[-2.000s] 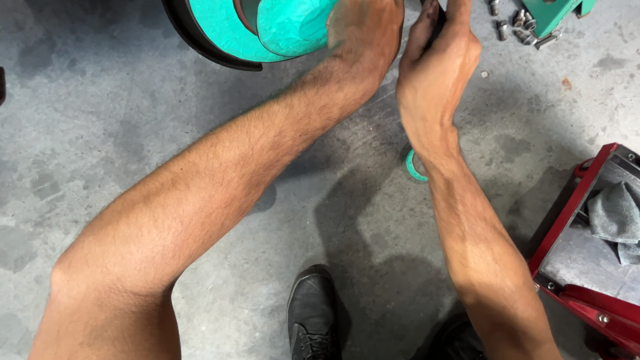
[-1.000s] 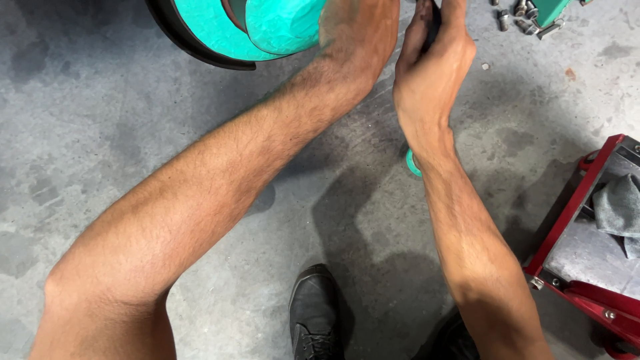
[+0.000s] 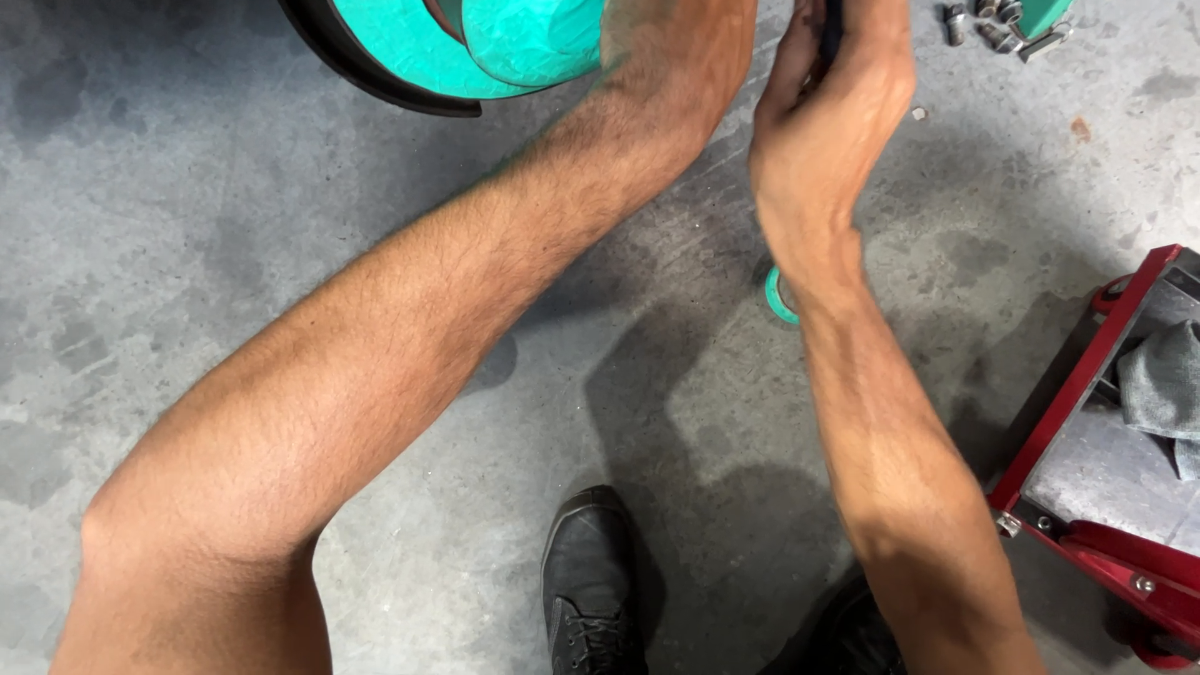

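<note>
At the top centre my left hand (image 3: 680, 42) is cut off by the frame edge; its fingers are hidden. It lies against a rounded part covered in teal masking material (image 3: 534, 42), inside a dark curved rim (image 3: 375, 84). Just right of it, my right hand (image 3: 834, 84) is curled around a dark object (image 3: 831, 33), seen only in part between thumb and fingers. Below the right wrist, a ring, perhaps a roll of teal tape (image 3: 778, 298), is on the concrete floor, partly behind the forearm.
Several metal bolts (image 3: 998, 36) lie on the floor at the top right, beside a teal piece (image 3: 1041, 14). At the right edge stands a red-framed cart (image 3: 1078, 384) bearing a grey cloth (image 3: 1162, 384). A dark shoe (image 3: 591, 562) is at the bottom centre.
</note>
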